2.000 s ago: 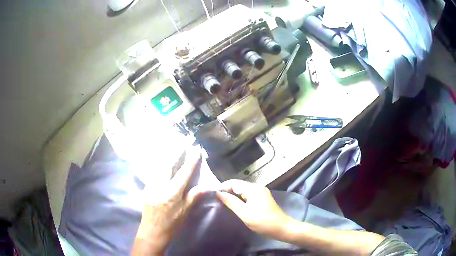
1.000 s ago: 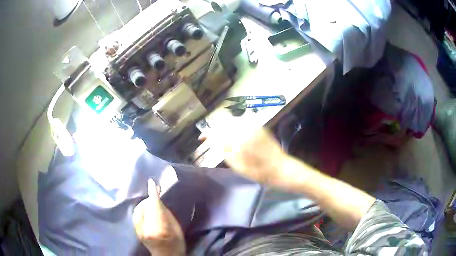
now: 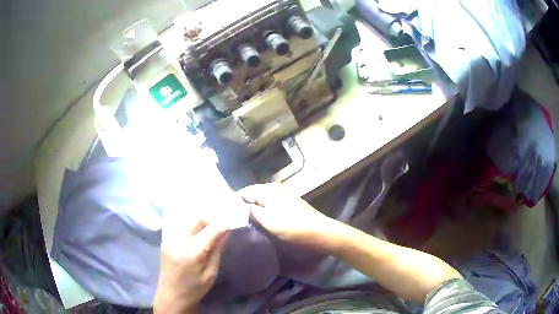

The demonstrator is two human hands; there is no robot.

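Observation:
A blue-grey garment piece (image 3: 110, 227) lies on the table left of and below the overlock machine (image 3: 263, 67), its upper part lost in the lamp glare. My left hand (image 3: 193, 257) holds the cloth at its near edge, fingers closed on it. My right hand (image 3: 276, 208) pinches the same cloth just right of my left hand, in front of the machine. The presser foot and needle area is washed out by glare. The blue-handled snips (image 3: 401, 88) lie beside the dark green tray (image 3: 406, 59).
A white lamp arm (image 3: 101, 101) curves left of the machine. Pale blue cloth (image 3: 472, 49) hangs over the table's right edge. Red fabric (image 3: 423, 208) and more blue-grey cloth (image 3: 499, 282) lie below at right. A dark round spot (image 3: 336, 132) shows on the tabletop.
The blue-handled snips have moved from the table near the looper cover up beside the tray. My right hand has come back to the cloth beside my left hand. The camera view has shifted.

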